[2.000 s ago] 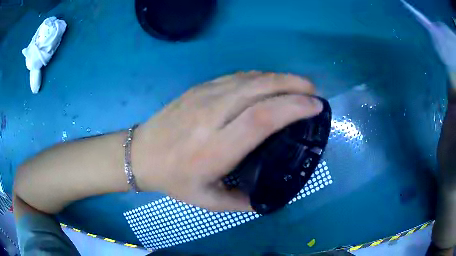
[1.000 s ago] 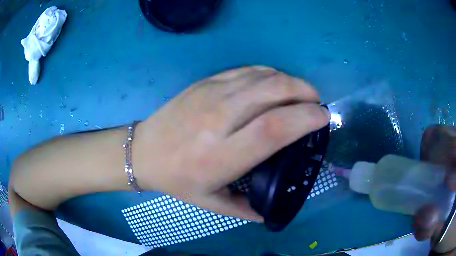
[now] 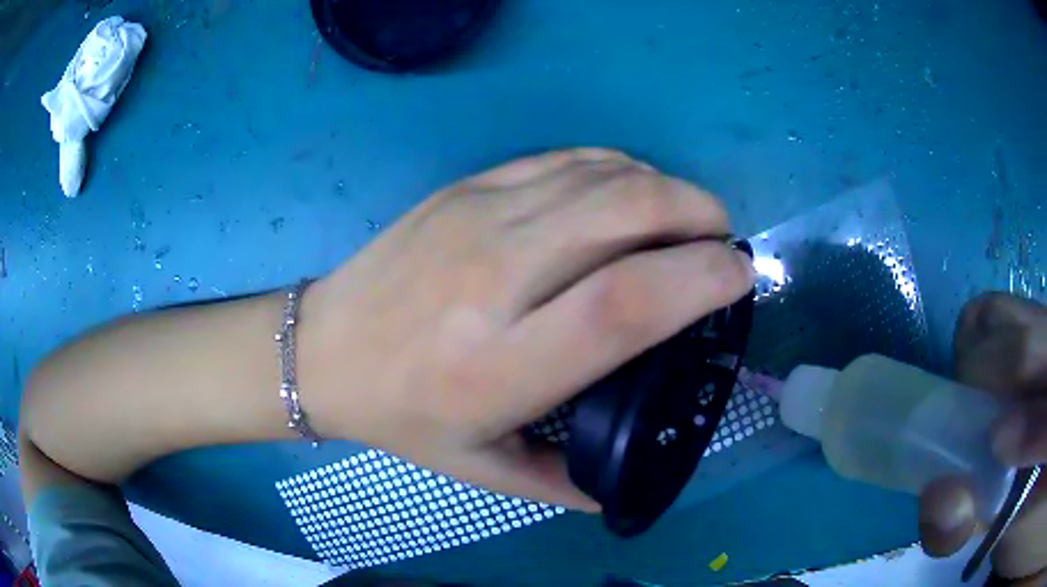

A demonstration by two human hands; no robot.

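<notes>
My left hand [image 3: 505, 321] grips a glossy black housing [image 3: 660, 436] and holds it tilted on edge above the dot sheet. Small white specks show on the housing's face. My right hand [image 3: 987, 424], partly cut off by the right edge, holds a translucent pale-yellow squeeze bottle [image 3: 896, 415]. The bottle's pinkish needle tip points left, at or very near the housing's right side; contact is unclear. A thin metal strip [image 3: 1001, 522] shows by my right fingers. The dot sheet [image 3: 402, 505] lies under the left hand and housing, its clear part [image 3: 850, 275] at the right.
Another black round shell [image 3: 402, 29] lies at the top, cut off by the frame edge. A crumpled white cloth [image 3: 98, 86] lies at the upper left. A small yellow scrap [image 3: 719, 562] lies near the front of the blue-green mat [image 3: 230, 138].
My right hand has come in from the right with the squeeze bottle and moved its tip left to the housing. The left hand has tilted the housing more upright.
</notes>
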